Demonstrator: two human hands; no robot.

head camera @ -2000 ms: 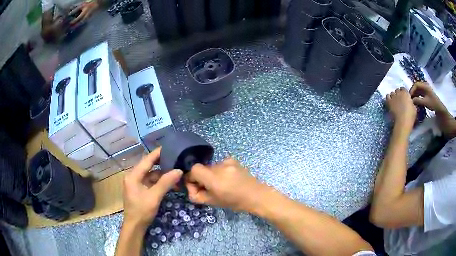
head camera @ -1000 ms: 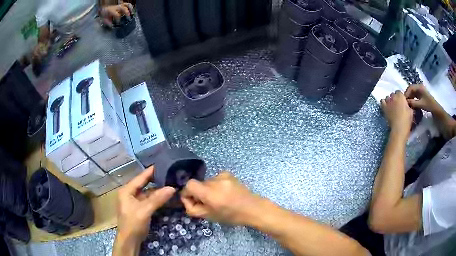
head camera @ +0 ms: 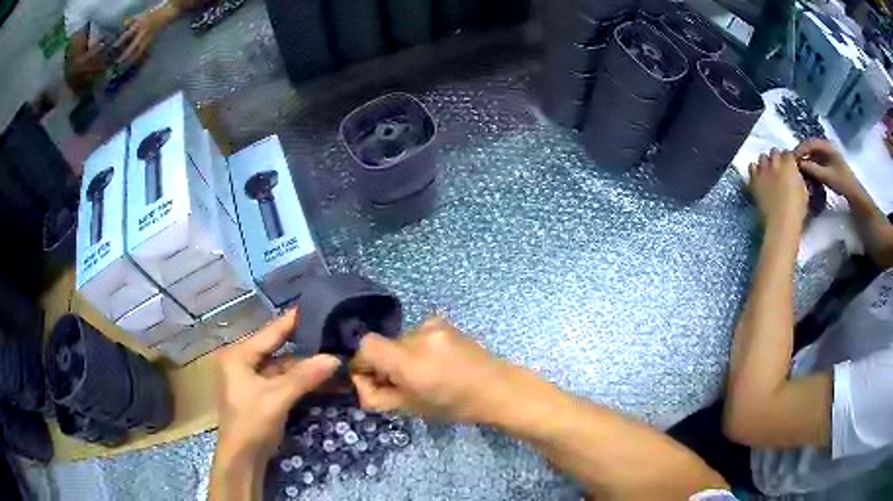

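Note:
A dark grey plastic housing is held above the bench, its open end turned to the right and towards me. My left hand grips its left and lower rim between thumb and fingers. My right hand has its pinched fingertips at the lower edge of the opening; whether a small insert is between them is hidden. A pile of small inserts with pale round centres lies on the bubble wrap just below the hands.
Product boxes and a housing stack stand at left on a cardboard sheet. A short housing stack stands beyond the hands, taller housing stacks at right. A person's forearms work at right; another person's hands show top left.
The view has shifted slightly between frames. Both hands stay at the held housing, whose opening has turned a little. The hands at the top left have moved.

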